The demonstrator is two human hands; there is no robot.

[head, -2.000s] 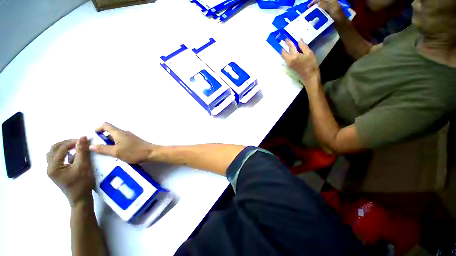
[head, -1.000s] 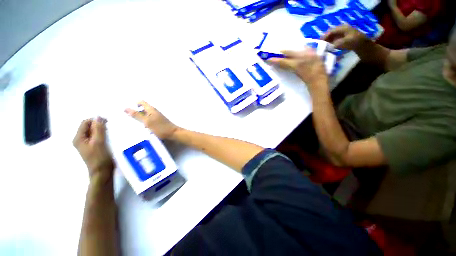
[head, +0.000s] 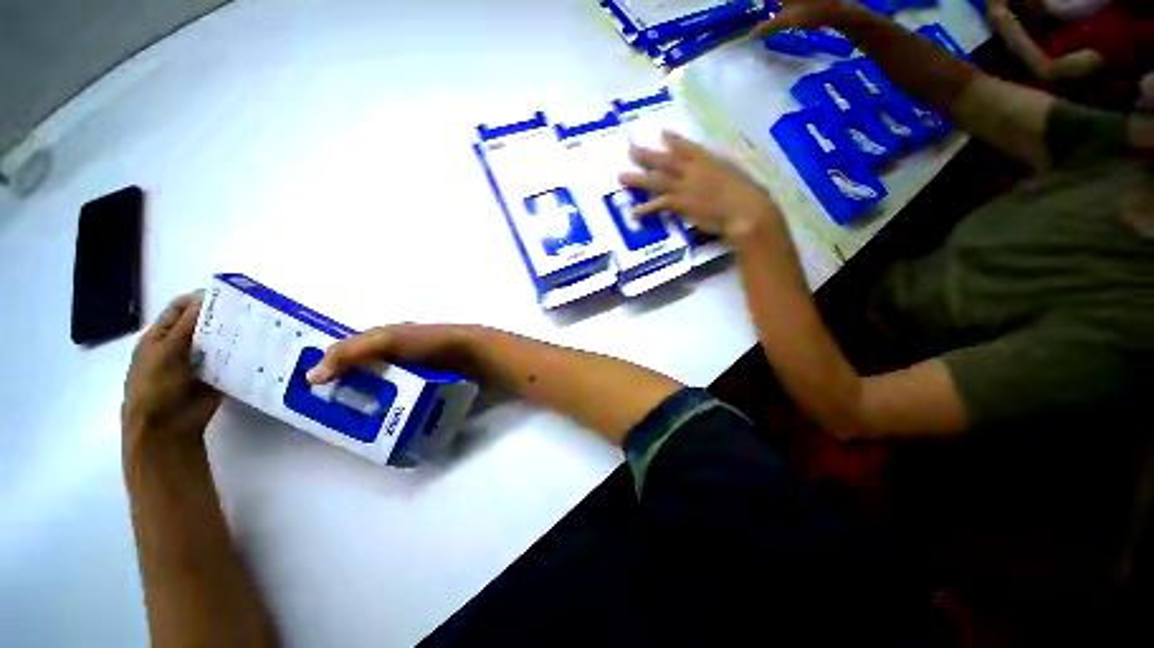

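Observation:
A white and blue retail box [head: 272, 365] is held tilted between my two hands over the glossy white table [head: 532, 443]. My left hand [head: 171, 361] grips its far left end, which looks closed. My right hand [head: 405, 355] lies over the box near its blue product picture, thumb on the front and fingers behind it, hidden. The box's near right end shows an open white flap and a blue inside.
Three more boxes [head: 533, 215] lie side by side, a neighbour's hand [head: 702, 190] over them. Blue insert trays [head: 829, 165] and a pile of flat blanks [head: 683, 25] lie at the far right. A black smartphone [head: 108, 265] lies at the left.
The box in front of me has turned and tilted up off the table into both my hands. A third box now lies beside the two, and the neighbour's hands have moved.

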